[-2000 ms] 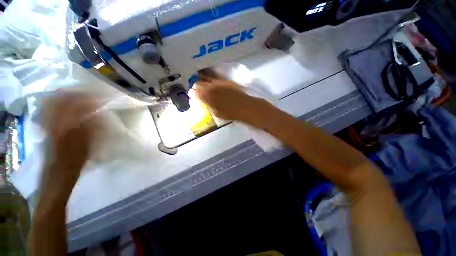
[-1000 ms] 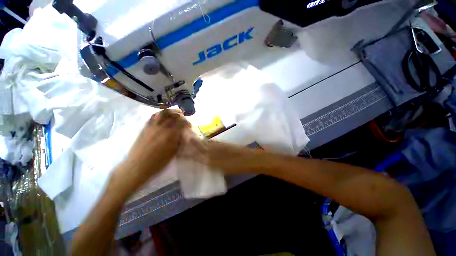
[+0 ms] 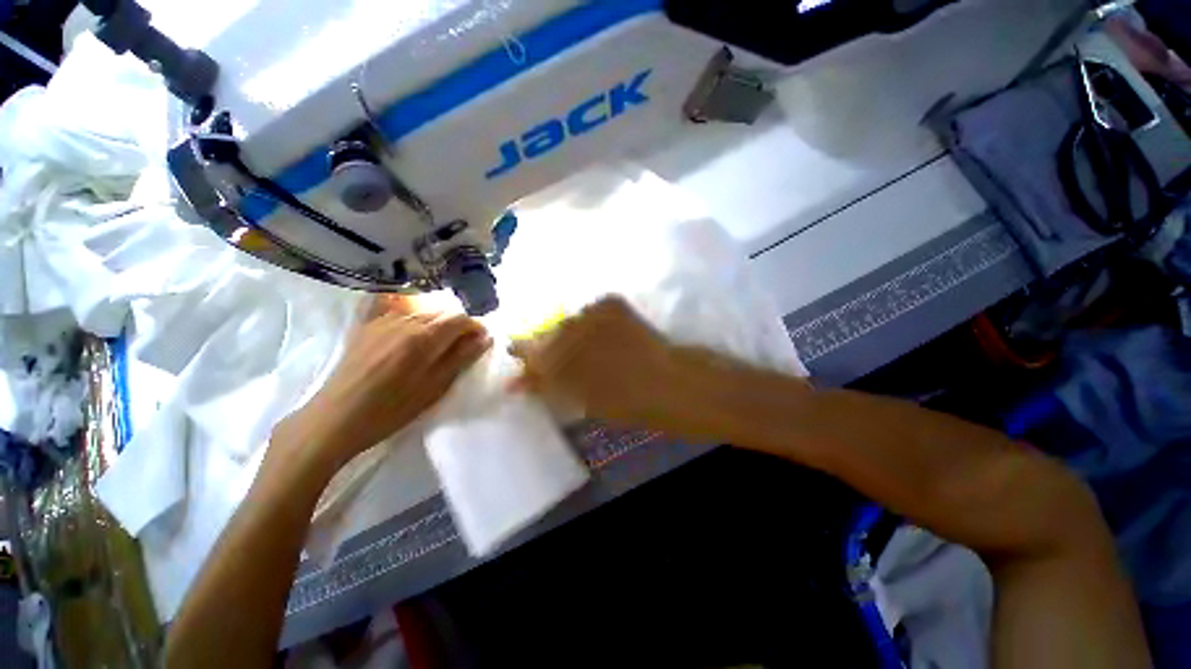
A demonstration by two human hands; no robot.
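Note:
My left hand (image 3: 412, 359) lies on white fabric just left of the needle area, fingertips near the dark grey cylinder (image 3: 470, 280). My right hand (image 3: 594, 363) is right of it, its fingertips on the white fabric strip (image 3: 507, 473), slightly blurred. The strip hangs towards me over the table's front edge. The white fabric panel (image 3: 692, 268) spreads right of the needle. A small yellow patch (image 3: 546, 323) shows at my right fingers. The needle itself is lost in glare. The sewing machine head (image 3: 431, 124) stands above.
A pile of white cut pieces (image 3: 98, 248) lies at left, beside plastic-wrapped material (image 3: 72, 523). Scissors (image 3: 1104, 170) lie on grey-blue folded cloth (image 3: 1012, 163) at right. The table ruler (image 3: 901, 294) runs along the front edge. A blue-rimmed container (image 3: 862, 562) is below right.
Both hands came in to the needle area. Over the last second my right hand moved slightly up and right, apart from my left. The strip's free end shifted down and left.

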